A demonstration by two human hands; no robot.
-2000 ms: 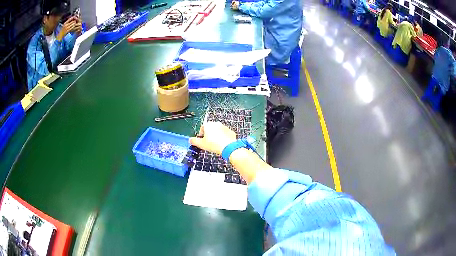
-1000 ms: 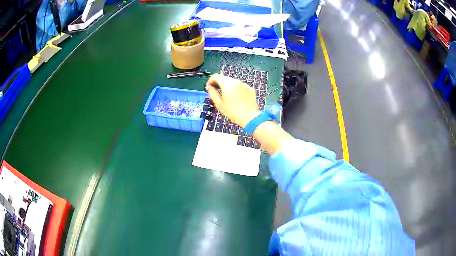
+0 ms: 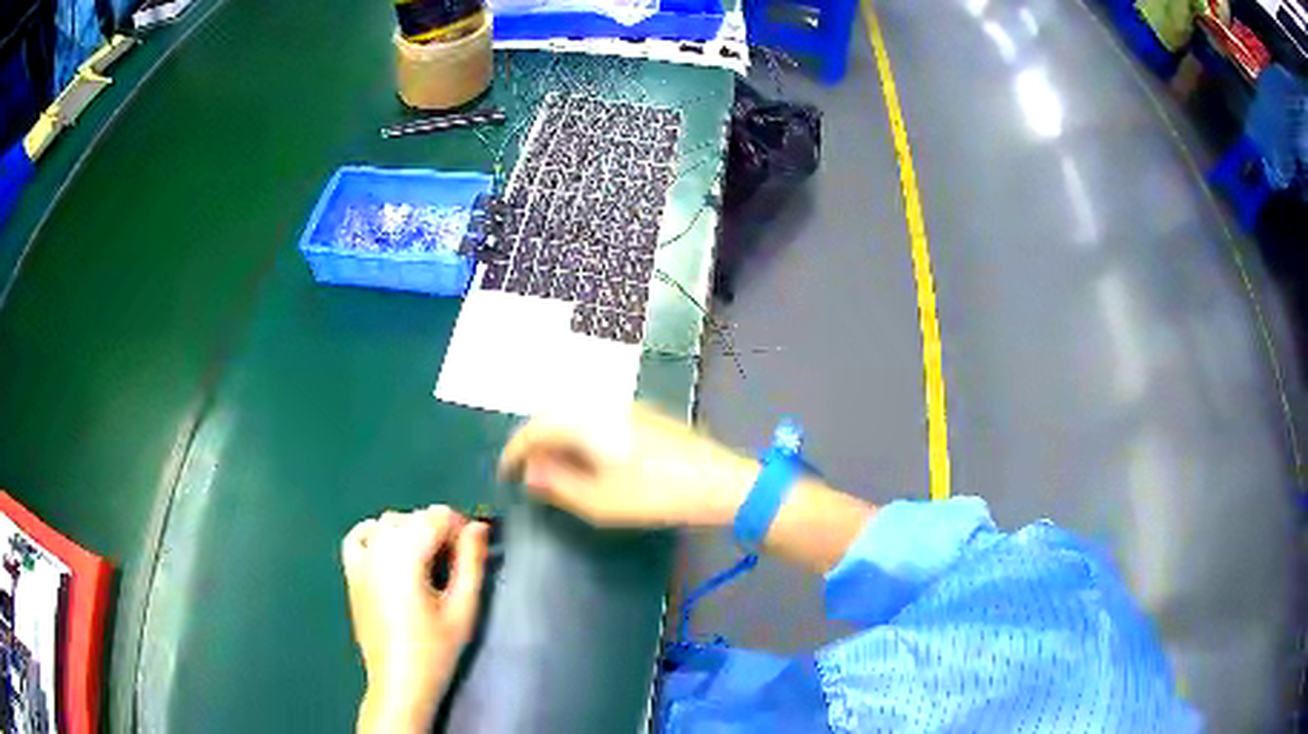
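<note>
A white antenna sheet (image 3: pixel 531 351) with rows of small black pieces lies near the bench's right edge, thin dark wires trailing from it. My right hand (image 3: pixel 631 466) is blurred just below the sheet, fingers curled; whether it holds anything is unclear. My left hand (image 3: pixel 416 588) is low on the bench, left of my right hand, thumb and fingers close together. Something small and dark shows at its fingertips, too blurred to name. A blue parts bin (image 3: pixel 387 273) with small clear or whitish bits stands against the sheet's left side.
Tape rolls (image 3: pixel 445 69) stand at the back, with a thin dark rod (image 3: pixel 445 124) in front. A blue tray (image 3: pixel 689 26) is beyond. A red-edged panel (image 3: pixel 83 617) is at lower left. A black bag (image 3: pixel 775 141) hangs beside the bench; a blue wrist cord (image 3: pixel 717 581) trails from my right wrist.
My right hand has left the sheet and come back toward me. My left hand has come into view. The view has tilted down, so the sheet and bin sit higher.
</note>
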